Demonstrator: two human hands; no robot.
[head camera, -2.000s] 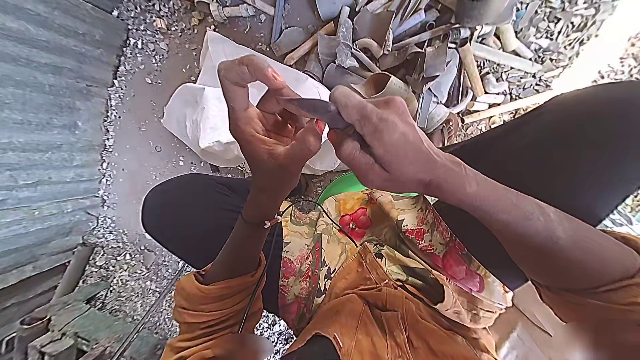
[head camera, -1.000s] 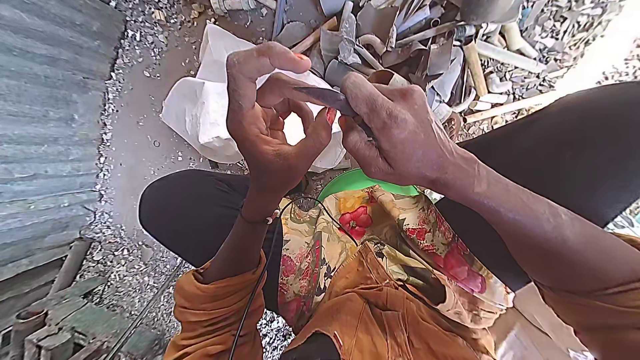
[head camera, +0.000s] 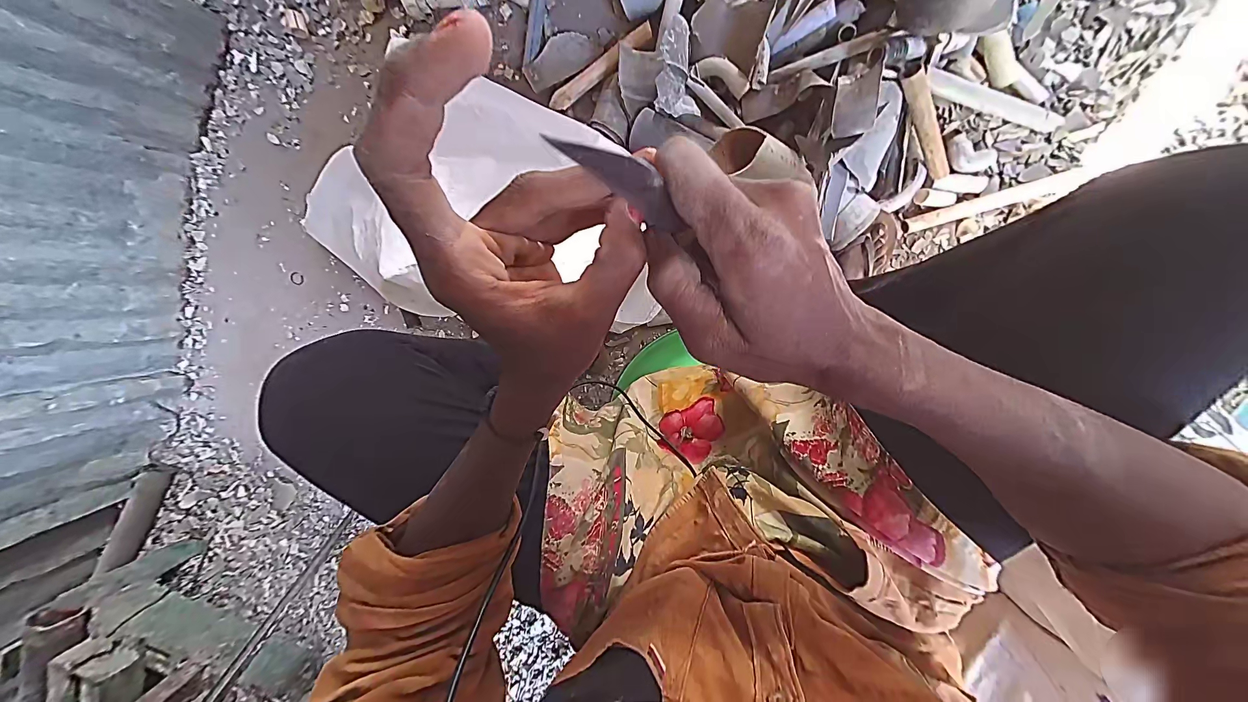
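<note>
My right hand (head camera: 756, 263) is closed around the handle end of a knife (head camera: 614, 180), whose dark pointed blade aims up and to the left. Facing it, my left hand (head camera: 517, 263) has its index finger raised and its thumb tip close against the blade's lower edge. A small red spot shows at that thumb tip; whether it is a nail or a tiny piece pinched there I cannot tell. Beneath both hands lies a white sack (head camera: 366, 229). A floral cloth (head camera: 634, 468) covers my lap, and the rim of a green basin (head camera: 658, 359) shows just beyond it.
A pile of cut pipe pieces and plastic scraps (head camera: 858, 107) lies ahead, with a curved tan piece (head camera: 760, 156) near my right hand. Corrugated metal sheeting (head camera: 88, 244) stands at left. Broken blocks (head camera: 127, 624) lie at lower left. A thin black cable (head camera: 507, 556) crosses my lap.
The left index finger has straightened upward and away from the blade. The knife's tip, earlier beside the left fingers, now points up more steeply.
</note>
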